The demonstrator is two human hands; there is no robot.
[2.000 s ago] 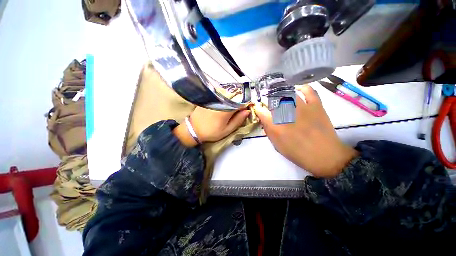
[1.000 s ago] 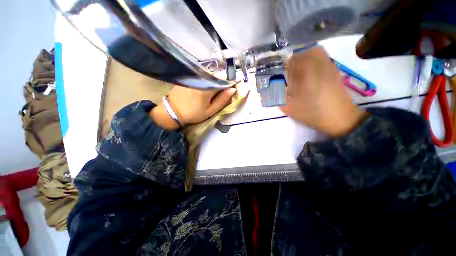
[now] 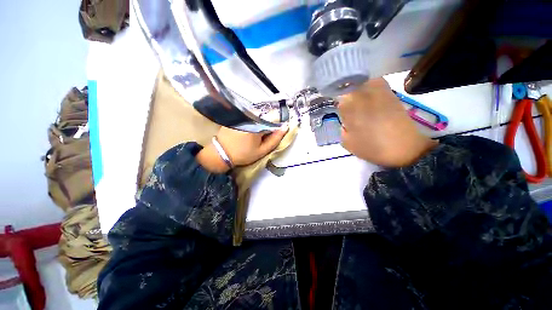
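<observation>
The khaki garment piece (image 3: 171, 124) lies on the white table left of the needle area (image 3: 284, 113), with a narrow fold running down over the front edge. My left hand (image 3: 247, 145) pinches the fold just in front of the presser foot. My right hand (image 3: 382, 124) is beside the grey-blue ribbed attachment (image 3: 328, 130), below the pale ribbed knob (image 3: 342, 66); its fingertips are hidden, so I cannot tell whether it holds anything. The sewing machine head (image 3: 266, 39) partly covers the cloth.
Pink and blue snips (image 3: 427, 115) lie right of my right hand. Red-orange handled shears (image 3: 525, 142) lie at the far right. A small grey metal piece (image 3: 276, 170) is near the fold. Brown-khaki bundles (image 3: 71, 154) are left of the table. A scale strip (image 3: 308, 224) lines the front edge.
My right hand has left the cloth at the needle and moved right, beside the ribbed attachment. My left hand still pinches the cloth. The camera view has shifted between frames.
</observation>
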